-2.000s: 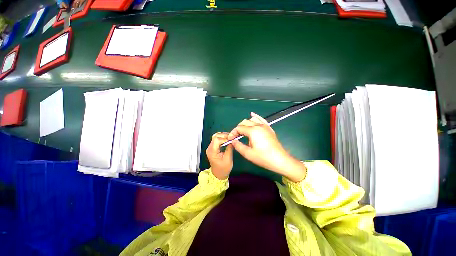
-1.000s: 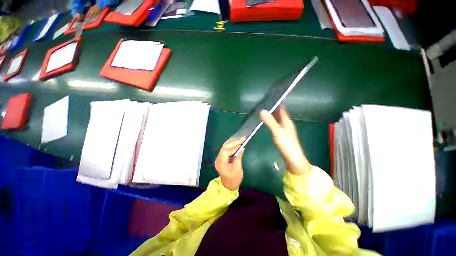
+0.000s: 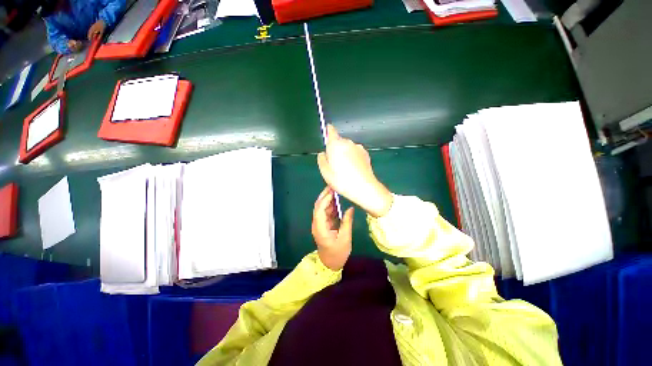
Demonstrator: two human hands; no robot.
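A thin panel [image 3: 314, 77] stands edge-on to me, seen as a narrow white line from the far side of the green bench down to my hands. My left hand [image 3: 332, 232] grips its near end between thumb and fingers. My right hand [image 3: 350, 168] lies on the panel's edge just above my left hand; whether its fingers close on the panel is hard to tell. The panel's faces are hidden.
A thick white stack [image 3: 547, 189] stands at the right, and two white piles [image 3: 227, 214] at the left. Panels on red pads [image 3: 146, 132] lie on the green bench [image 3: 400, 78]. Blue crates [image 3: 71, 322] are below its near edge. Another person's blue sleeves [image 3: 63, 30] show at the top left.
The panel has turned from a rightward slant to nearly straight away from me. My right hand has moved left onto its edge. The whole view has shifted and tilted.
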